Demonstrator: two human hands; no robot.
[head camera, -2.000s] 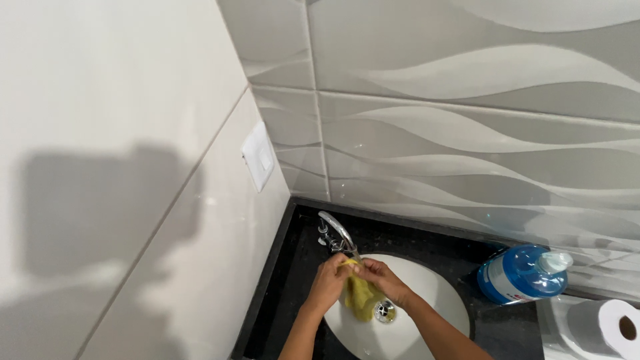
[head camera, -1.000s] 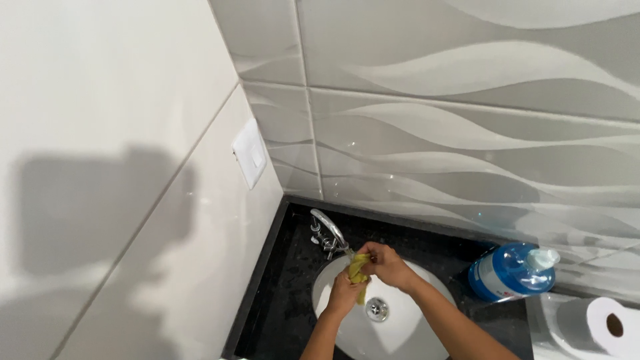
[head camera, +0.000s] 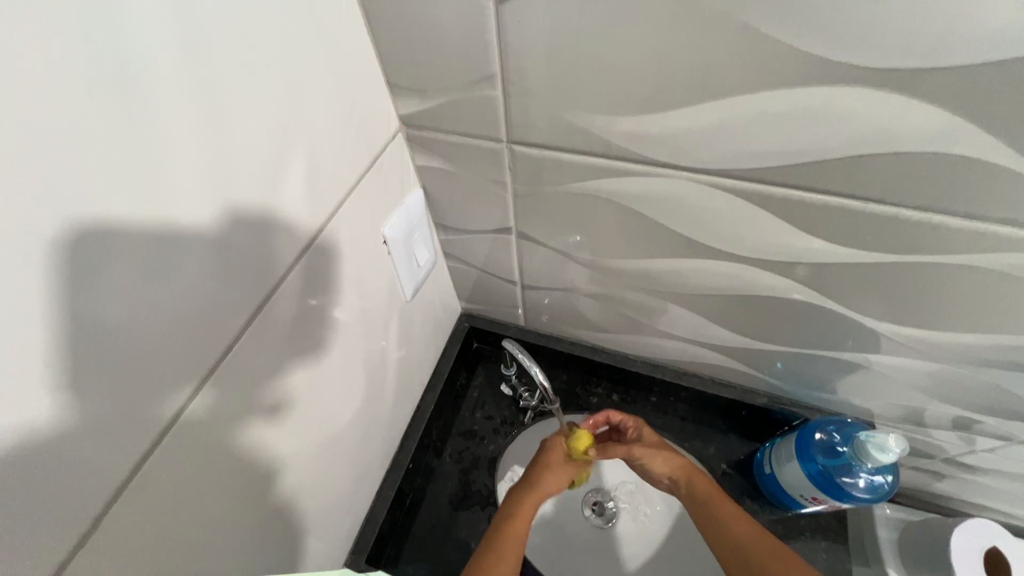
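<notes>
A wet yellow cloth (head camera: 582, 445) is bunched in my left hand (head camera: 552, 466), under the spout of the chrome faucet (head camera: 534, 373). Water runs from the spout onto it. My right hand (head camera: 636, 450) is beside the cloth with its fingertips at the cloth's right side; whether they grip it is unclear. Both hands are over the white oval sink basin (head camera: 552, 536), above and to the left of its metal drain (head camera: 599, 508). Part of the cloth is hidden by my left fingers.
A large blue bottle with a clear cap (head camera: 832, 468) stands on the black stone countertop (head camera: 448, 480) right of the basin. A toilet paper roll (head camera: 980, 548) is at the lower right. Tiled walls meet behind the faucet, with a white switch plate (head camera: 410, 246) on the left one.
The yellow cloth hung down between both hands two seconds ago; now it is bunched up in my left hand. My right hand's fingers have opened somewhat beside it.
</notes>
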